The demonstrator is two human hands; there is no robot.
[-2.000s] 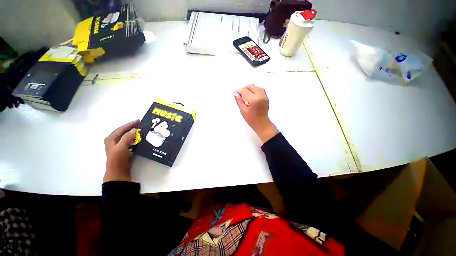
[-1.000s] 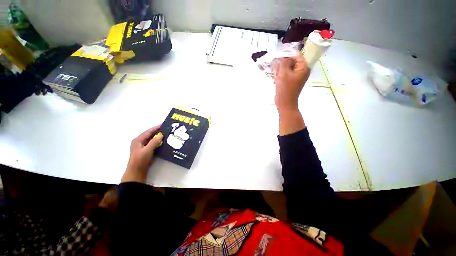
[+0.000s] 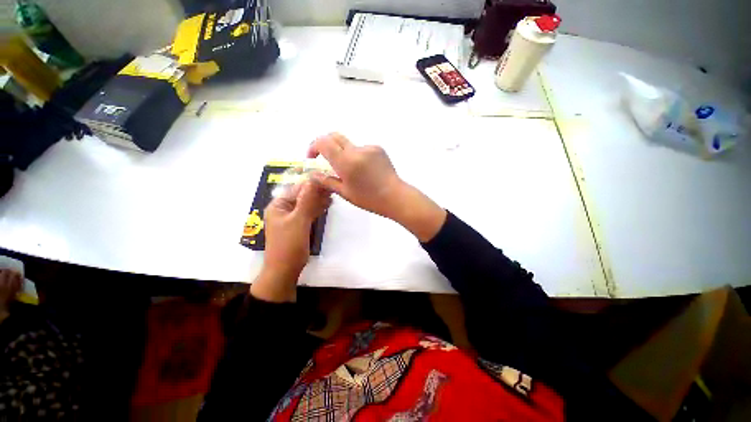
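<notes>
The black retail box (image 3: 257,216) with a yellow top band lies on the white table in front of me, partly hidden by my hands. My left hand (image 3: 293,218) is over the box, its thumb and fingertips pinched on a thin, shiny clear piece, seemingly a clear poly bag (image 3: 290,183). My right hand (image 3: 361,171) is beside it at the box's top edge, its fingertips close together at the same clear piece. Whether the right fingers grip it, and the piece's full outline, I cannot tell.
Bulkier black-and-yellow packs (image 3: 136,109) stand at the left. A paper pad (image 3: 395,48), phone (image 3: 445,78), dark red case (image 3: 499,25) and cream bottle (image 3: 524,54) are at the back. A crumpled packet (image 3: 685,118) lies right. An open carton (image 3: 679,346) is below right. A person's hand (image 3: 10,284) shows lower left.
My right hand has come back from near the phone and bottle to the box. My left hand has left the box's left edge and moved over its face, now with a clear piece at the fingertips.
</notes>
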